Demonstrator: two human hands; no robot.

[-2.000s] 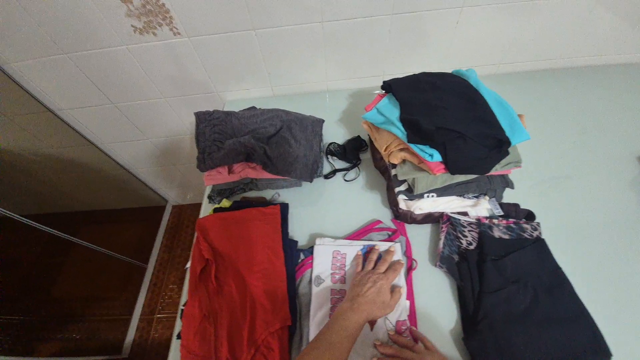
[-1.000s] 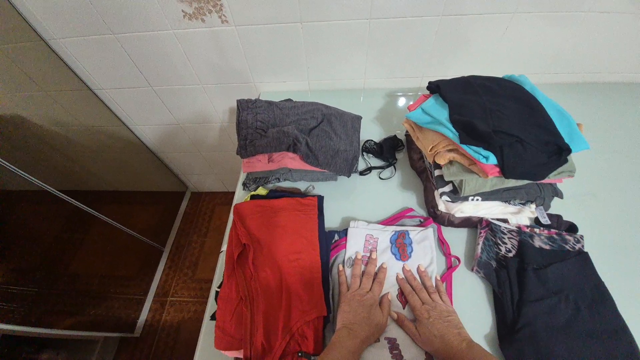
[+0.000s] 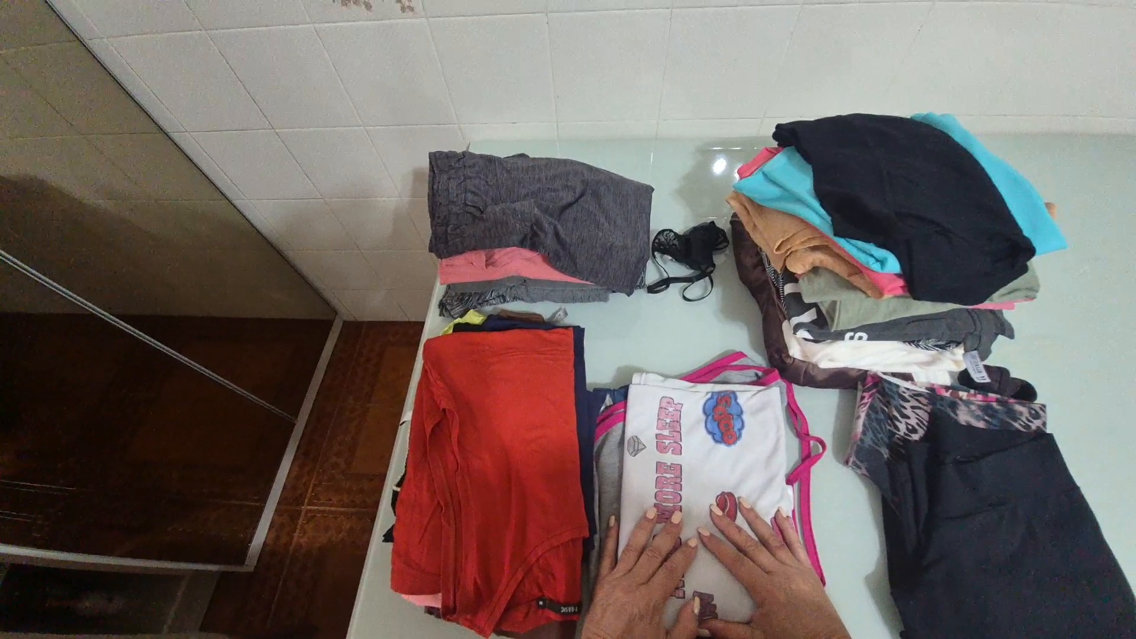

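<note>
Both hands lie palm down, fingers spread, on a folded white printed garment [image 3: 710, 444] at the bottom middle. My left hand [image 3: 639, 577] presses its left part and my right hand [image 3: 768, 572] its right part, side by side. Beneath the white garment is a grey one with pink trim [image 3: 806, 461], its pink strap looping out to the right. Left of my hands stands a stack topped by a folded red garment [image 3: 506, 444]. To their right lie folded black leggings [image 3: 994, 524] with a patterned waistband. Neither hand grips anything.
A stack topped by grey shorts [image 3: 550, 213] stands at the back left, beside a small black lace garment [image 3: 690, 253]. A taller pile under a black garment [image 3: 914, 204] is at the back right. A tiled wall [image 3: 603, 71] borders the glossy table [image 3: 639, 342]; a dark glass panel [image 3: 133, 382] stands left.
Two seconds ago one hand lay farther up the white garment and the other near its lower edge; now both rest level, side by side, on its lower part. The view has shifted left.
</note>
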